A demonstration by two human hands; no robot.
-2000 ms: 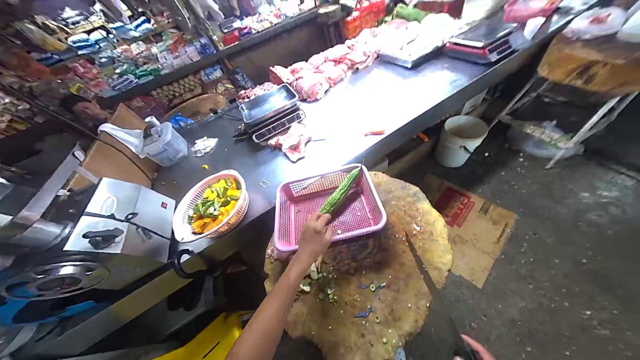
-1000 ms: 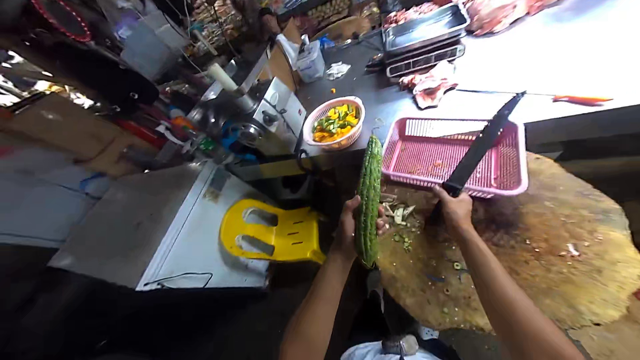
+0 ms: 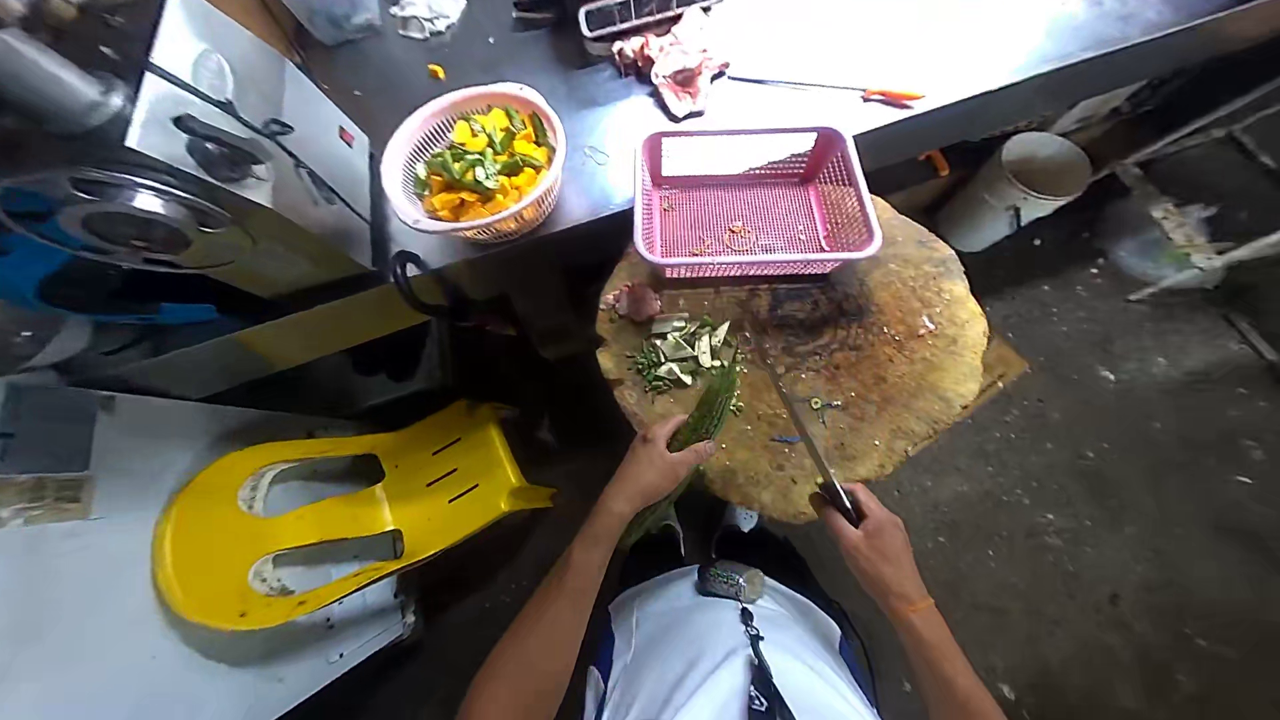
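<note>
My left hand (image 3: 660, 465) grips a long green ridged gourd (image 3: 710, 410), whose far end lies over the edge of a round wooden chopping block (image 3: 900, 370). The handle of a long-bladed knife (image 3: 800, 425) is in my right hand (image 3: 868, 530); its blade points away from me across the block, right of the gourd. Cut vegetable pieces (image 3: 685, 350) lie in a small heap by the gourd's far end, with a bit of raw meat (image 3: 634, 301) behind them. A pink plastic basket (image 3: 758, 265), holding only small scraps, rests at the back of the block.
On the metal counter (image 3: 590, 150) stand a basket of cut yellow and green vegetables (image 3: 400, 205), raw meat (image 3: 685, 70) and an orange-handled tool (image 3: 893, 96). A yellow plastic chair (image 3: 440, 465) is at left, beside a steel machine (image 3: 260, 130). A white bucket (image 3: 1000, 200) stands at right.
The gourd, in the pink basket two seconds ago and held upright over the block one second ago, is now lowered to the block's edge. The knife has moved from over the basket to the block. The view has shifted.
</note>
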